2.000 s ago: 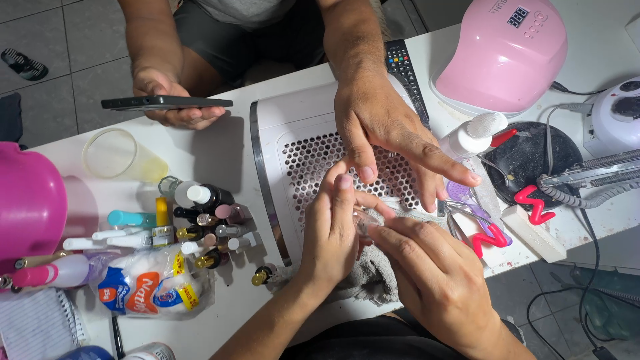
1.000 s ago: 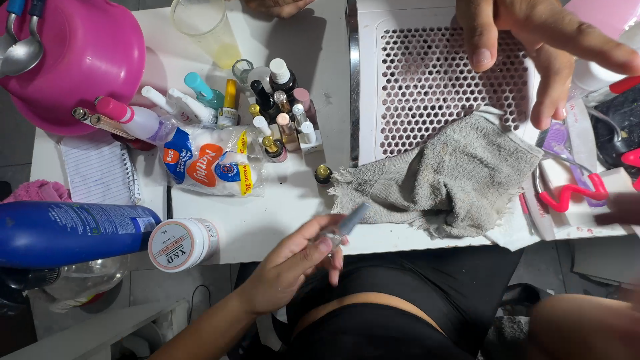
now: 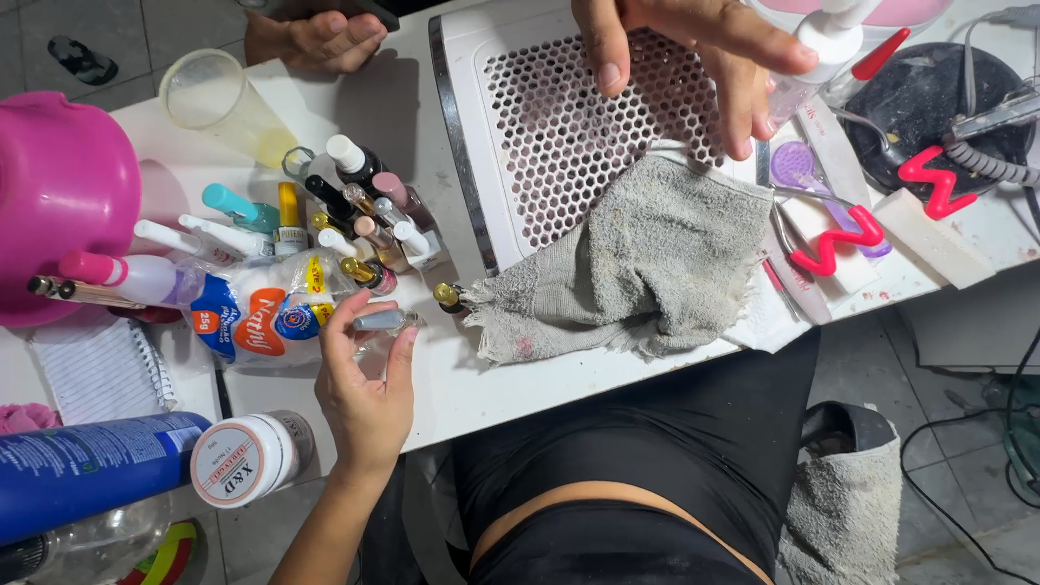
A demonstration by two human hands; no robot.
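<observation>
My left hand holds a small nail polish bottle with a long grey cap between thumb and fingers, beside a bag of cotton balls. Behind it stand several nail polish bottles with white, black, pink and gold caps. One gold-capped bottle touches the fringe of a grey towel. The towel lies over the front of a white nail dust collector with a honeycomb grille. Another person's hand reaches over the grille, fingers spread. My right hand is out of view.
A magenta bowl and a cloudy plastic cup stand at left. Near the front left are a blue bottle and a gel jar. Red-handled nippers, nail files and a black round dish lie at right.
My hands were both at the other person's fingers; my left hand is now at the polish bottles, holding one, and my right hand has left view. The view has shifted.
</observation>
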